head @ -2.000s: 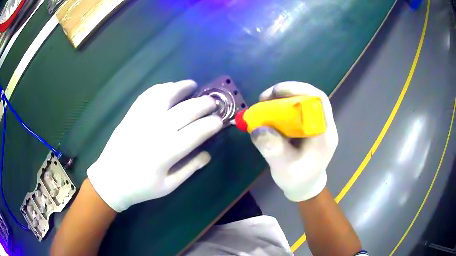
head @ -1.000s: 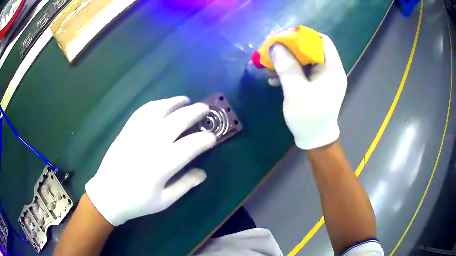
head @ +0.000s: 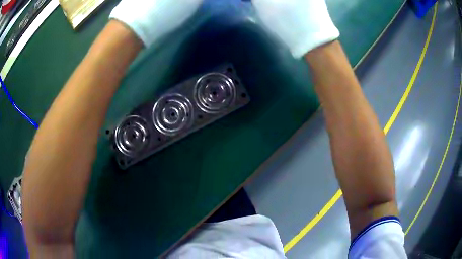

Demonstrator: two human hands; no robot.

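Note:
A grey three-ring module lies flat on the green bench mat, set diagonally, with three shiny concentric-ring circles facing up. Neither hand touches it. My left hand, in a white glove, reaches beyond it to the top edge of the frame, its fingers cut off. My right hand, also gloved, is at the top edge too, its fingers cut off. What either hand holds cannot be seen. The yellow bottle is not in view.
A yellow-tan board lies at the top left. A blue hose runs down the left side, and part of a silver fixture shows behind my left forearm. The bench edge runs diagonally beside the grey floor.
My left hand has left the module and moved to the top edge, uncovering all three rings. My right hand has moved up and slightly left, and the yellow bottle is out of sight.

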